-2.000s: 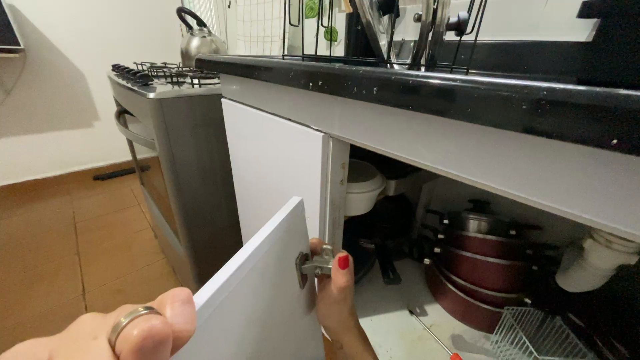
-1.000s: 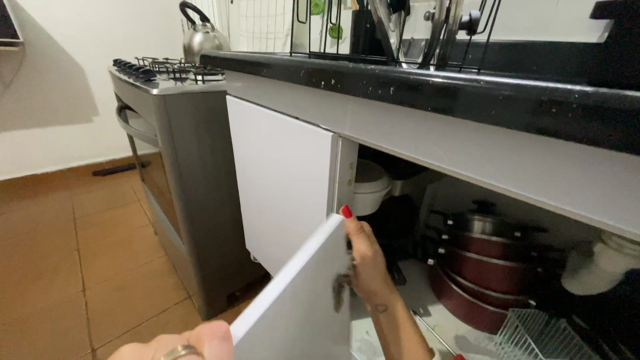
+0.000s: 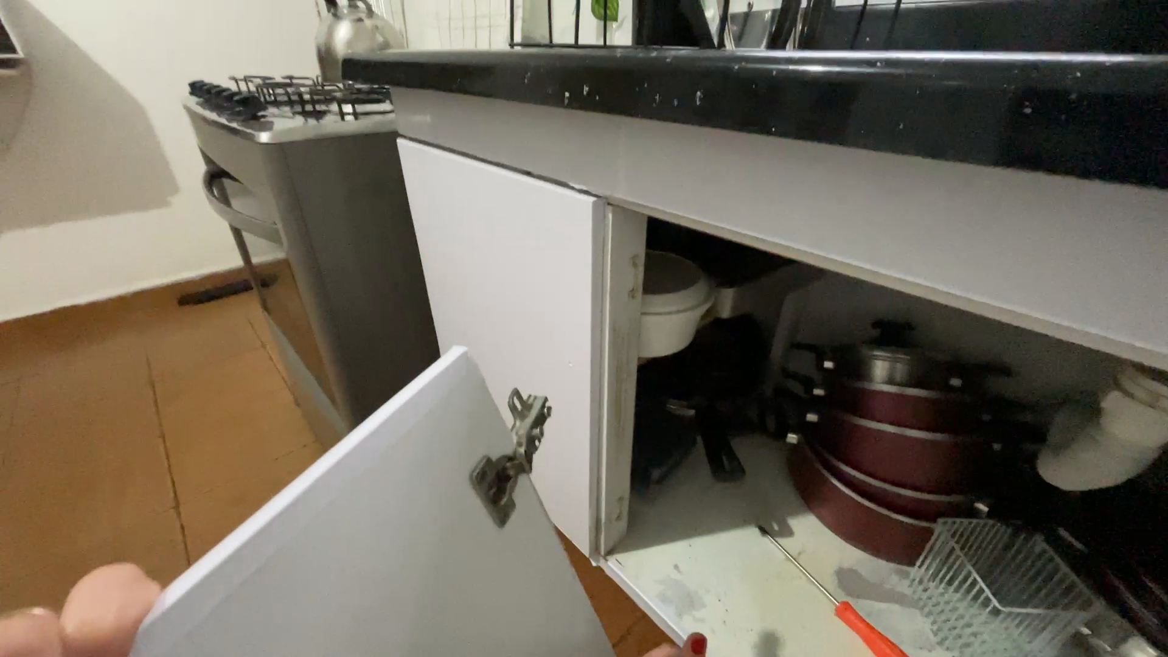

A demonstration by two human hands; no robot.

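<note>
A white cabinet door panel (image 3: 365, 538), detached from the cabinet, slants across the lower middle. My left hand (image 3: 82, 611) holds its edge at the lower left, with only some fingers showing. A metal concealed hinge (image 3: 511, 456) is fixed near the panel's upper corner, its arm sticking out beyond the edge. My right hand (image 3: 680, 646) is at the bottom edge, mostly out of view or behind the panel; one red fingernail shows, and its grip is hidden. A screwdriver with a red handle (image 3: 862, 630) lies on the cabinet floor, its shaft pointing toward the back.
A fitted white door (image 3: 511, 338) and frame post (image 3: 623, 383) stand behind the panel. Inside are stacked maroon pots (image 3: 894, 438), a white pot (image 3: 671, 310), a wire basket (image 3: 1004, 584) and a white drain pipe (image 3: 1104, 438). A black countertop (image 3: 730, 91) overhangs; a stove (image 3: 356, 246) stands left.
My right hand has moved down from the panel's upper corner to the bottom edge of the view, leaving the hinge uncovered. The view has come closer to the cabinet.
</note>
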